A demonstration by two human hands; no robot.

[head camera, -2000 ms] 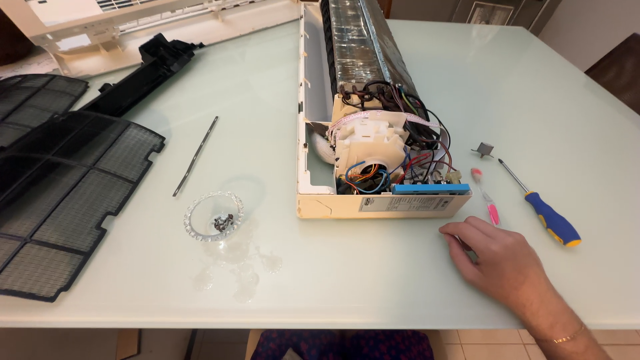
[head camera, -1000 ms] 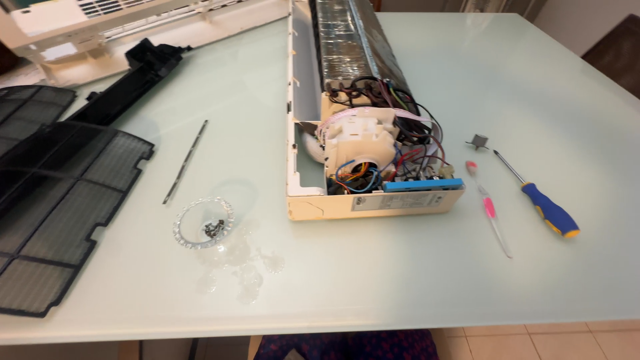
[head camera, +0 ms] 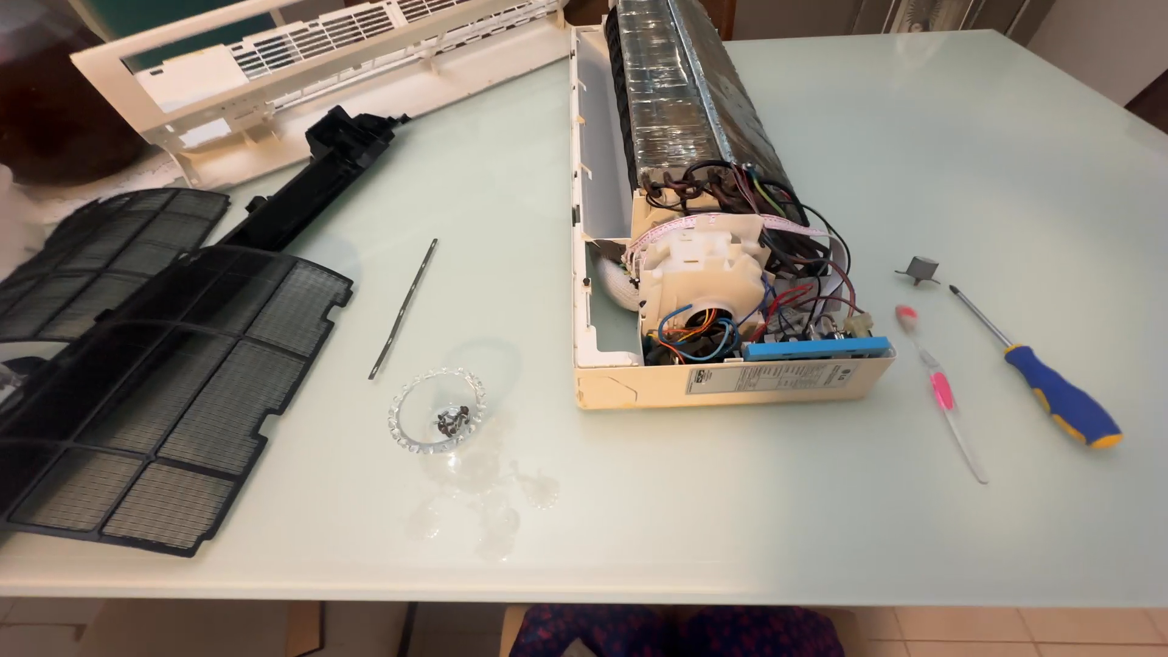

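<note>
Neither of my hands is in view. An opened air conditioner indoor unit (head camera: 730,385) lies on the glass-topped table, its wiring, white motor housing (head camera: 703,274) and finned coil (head camera: 671,100) exposed. A blue-edged circuit board (head camera: 815,349) sits at its near end. To its right lie a small grey metal part (head camera: 922,268), a toothbrush with pink marks (head camera: 942,391) and a screwdriver with a blue and yellow handle (head camera: 1063,397). A clear glass dish (head camera: 394,422) holding small dark screws (head camera: 453,421) stands to the left, near a thin dark strip (head camera: 402,308).
Black mesh air filters (head camera: 173,456) cover the table's left side, beside a long black plastic part (head camera: 310,187). Behind them rests the white slatted front cover (head camera: 356,68). The table's near edge (head camera: 584,591) runs across the bottom, with patterned fabric (head camera: 675,631) below it.
My right hand, beside the unit's near right corner two seconds ago, has left the view. The toothbrush that it partly covered now shows in full.
</note>
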